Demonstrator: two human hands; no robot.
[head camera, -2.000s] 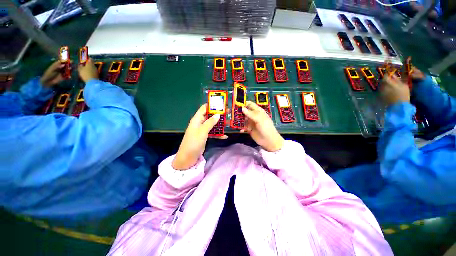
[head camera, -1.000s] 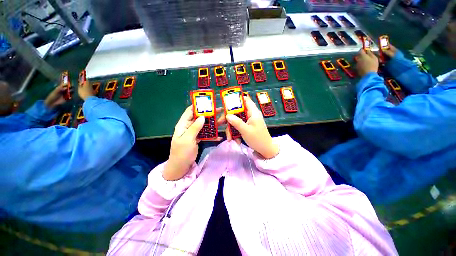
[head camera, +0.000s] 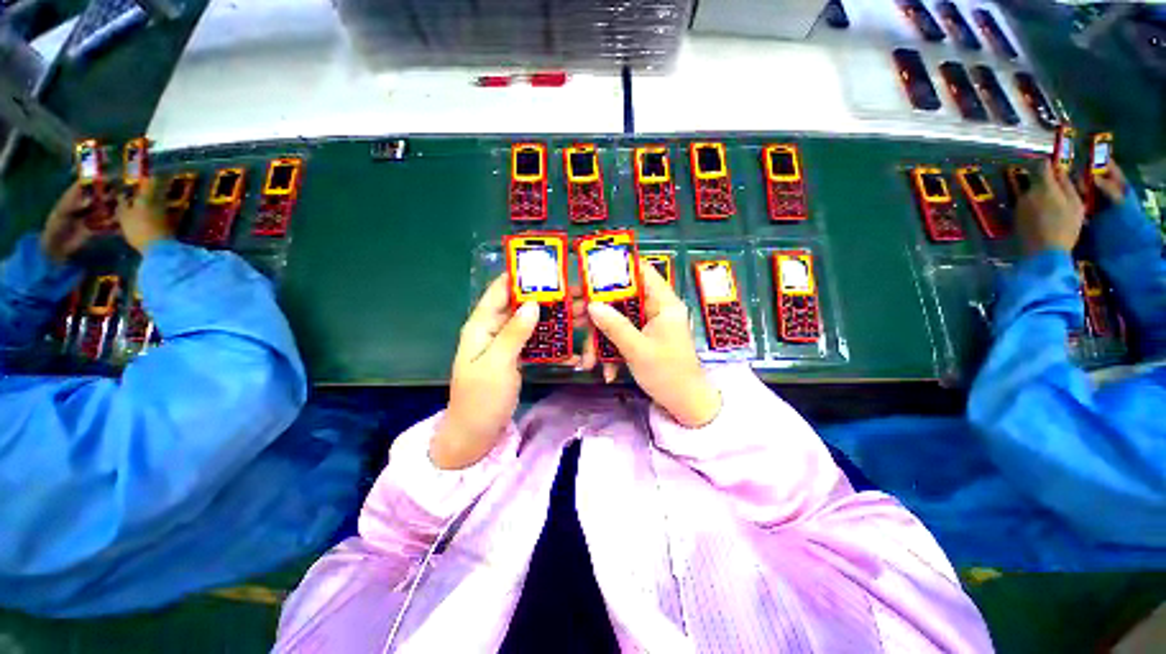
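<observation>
My left hand (head camera: 489, 371) holds a red keypad phone (head camera: 538, 296) upright, its screen glowing white and my thumb at the top of its keys. My right hand (head camera: 660, 342) holds a second red phone (head camera: 610, 271) beside it, also with a lit screen. Both are held above the front edge of a clear blister tray (head camera: 834, 307). Behind my hands the tray's back row holds several phones with dark screens. Its front row shows two lit phones (head camera: 724, 307) at the right and one partly hidden behind my right hand.
People in blue sleeves (head camera: 192, 358) at both sides each hold two phones over trays. Stacked trays (head camera: 512, 36) and small red parts (head camera: 547, 79) are on the white strip, with dark phones (head camera: 916, 79) at the back right. A small black part (head camera: 388, 150) lies on the green bench.
Compared with two seconds ago, the phone in my right hand has turned to face me and its screen has gone from dark to lit. The camera view has shifted.
</observation>
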